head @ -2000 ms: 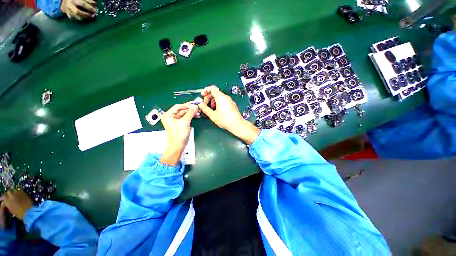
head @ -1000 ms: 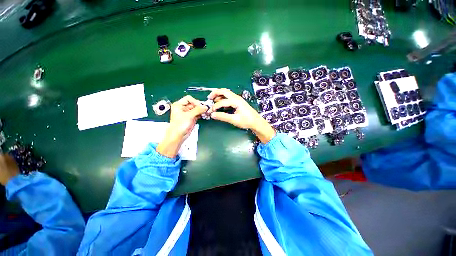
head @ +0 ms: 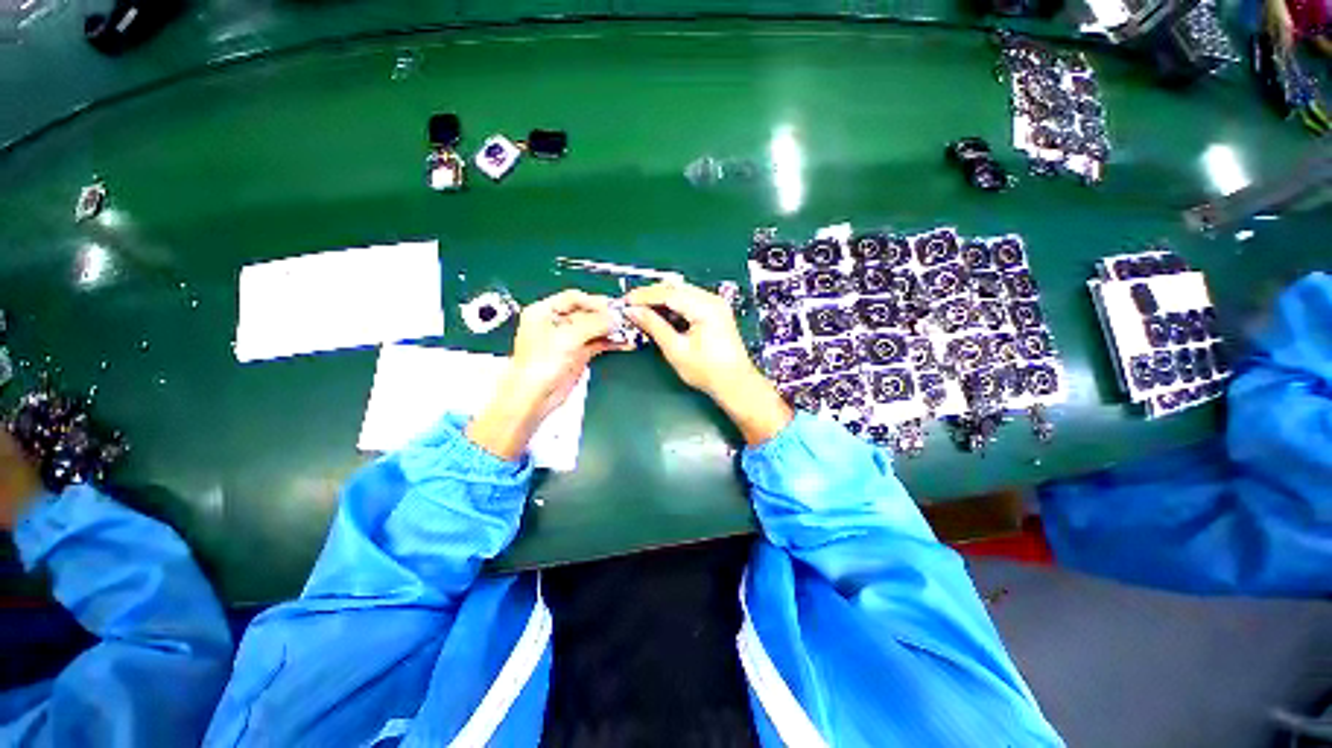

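My left hand (head: 558, 344) and my right hand (head: 698, 339) meet at the middle of the view. Their fingertips hold a small module (head: 624, 325), pale and dark, mostly hidden by the fingers. Thin silver tweezers (head: 606, 269) lie on the green bench just beyond my hands. A white ring-like part (head: 487, 310) with a dark centre lies left of my left hand. Rows of black modules (head: 884, 348) with round dark centres lie on white foam to the right of my right hand.
Two white sheets (head: 339, 301) lie left; the nearer is partly under my left wrist. Paired black pieces (head: 546, 143) lie beyond. A smaller tray (head: 1122, 333) is at right. Other workers' blue sleeves (head: 124, 577) show at both sides. A dark pile (head: 66, 436) is far left.
The camera view has shifted, so the bench things sit at different places. My hands still hold the small module together, with the fingers changing position around it.
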